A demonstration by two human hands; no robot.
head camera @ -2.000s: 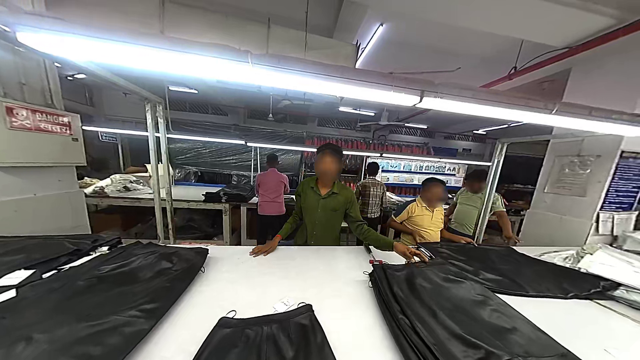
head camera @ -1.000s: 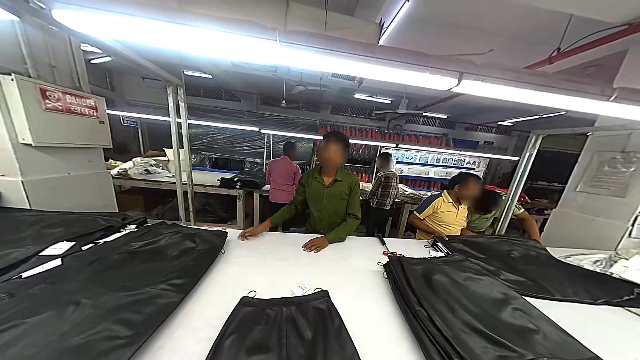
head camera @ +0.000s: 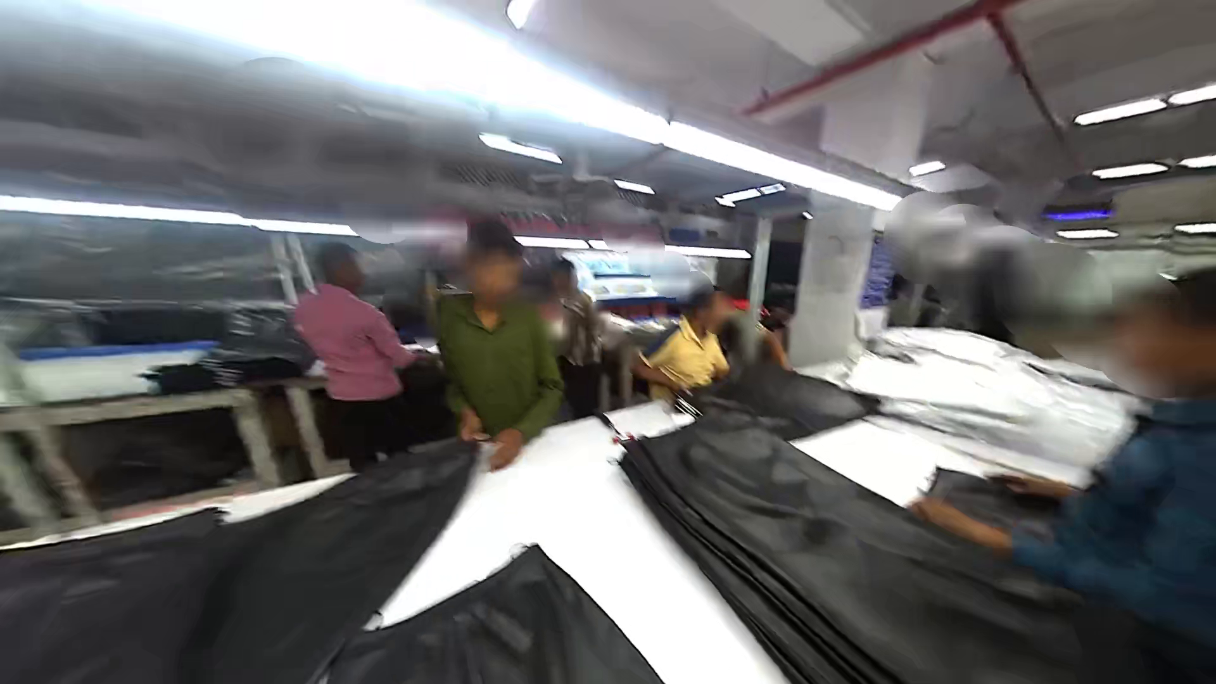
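Note:
Neither my left hand nor my right hand shows in the head view. Nearest to me, at the bottom middle, a black garment (head camera: 503,627) with small loops at its top edge lies on the white table (head camera: 570,494). To its left more black garments (head camera: 313,541) are spread, one partly touching it. A thick stack of black garments (head camera: 807,541) lies on the right, its layered edge toward the middle. Small red and dark items (head camera: 622,439) rest by the stack's far corner. The picture is blurred.
A person in green (head camera: 499,366) stands across the table. A person in blue (head camera: 1130,513) at the right has both hands at a dark cloth (head camera: 997,503). A person in yellow (head camera: 689,356) is at the far side. White plastic-wrapped goods (head camera: 988,389) are heaped at the back right.
The view has swung to the right, bringing the person in blue into sight. The hands of the person in green, apart on the table a second ago, are now close together in front of the body.

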